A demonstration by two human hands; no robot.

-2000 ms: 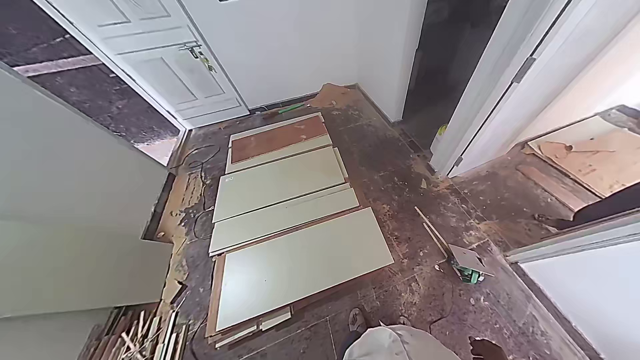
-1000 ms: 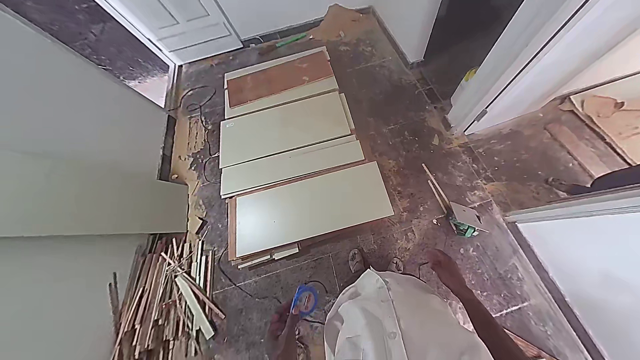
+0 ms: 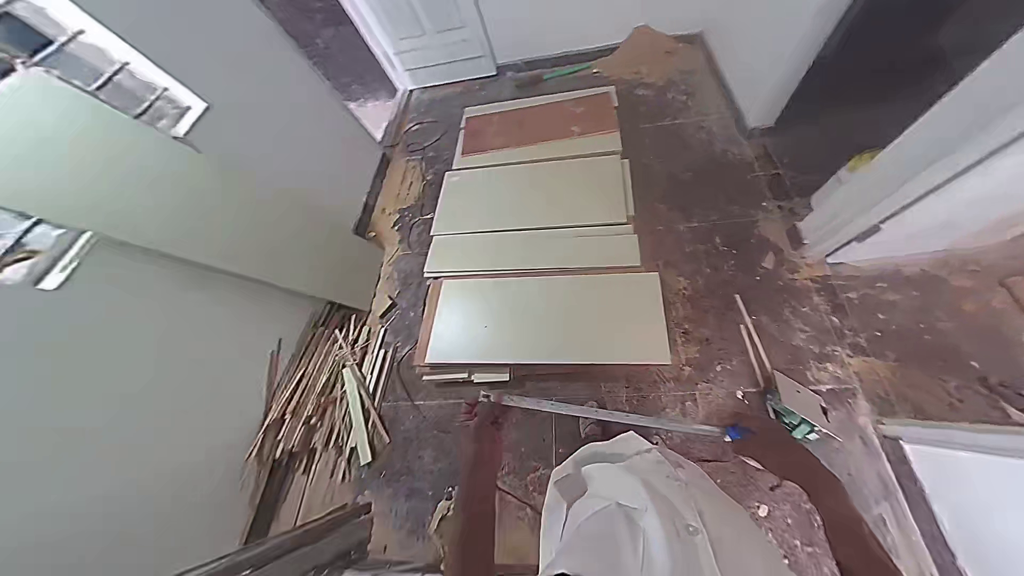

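Note:
A pale tape measure blade (image 3: 608, 413) runs nearly level across the front of my body. My left hand (image 3: 486, 405) is closed on its left end, which has a small metal tip. At the other end, my right hand (image 3: 740, 436) is closed around a blue tape measure case (image 3: 734, 433), mostly hidden by the fingers. Just beyond the blade, a cream-coloured board (image 3: 548, 320) lies flat on the floor on top of brown boards. Farther off lie a narrow cream board (image 3: 532, 251), a wider cream board (image 3: 532, 196) and a reddish-brown board (image 3: 541, 123).
Thin wood offcuts (image 3: 324, 392) are heaped at the left by the wall. A tool with green parts (image 3: 796, 420) and wooden strips (image 3: 754, 344) lie at the right. Sawdust (image 3: 646, 54) is piled at the far wall. A white door (image 3: 440, 40) stands behind.
The tape measure blade now stretches between my hands; one second ago, a blue ring-like thing was at my left hand and my right hand appeared empty. The view has shifted.

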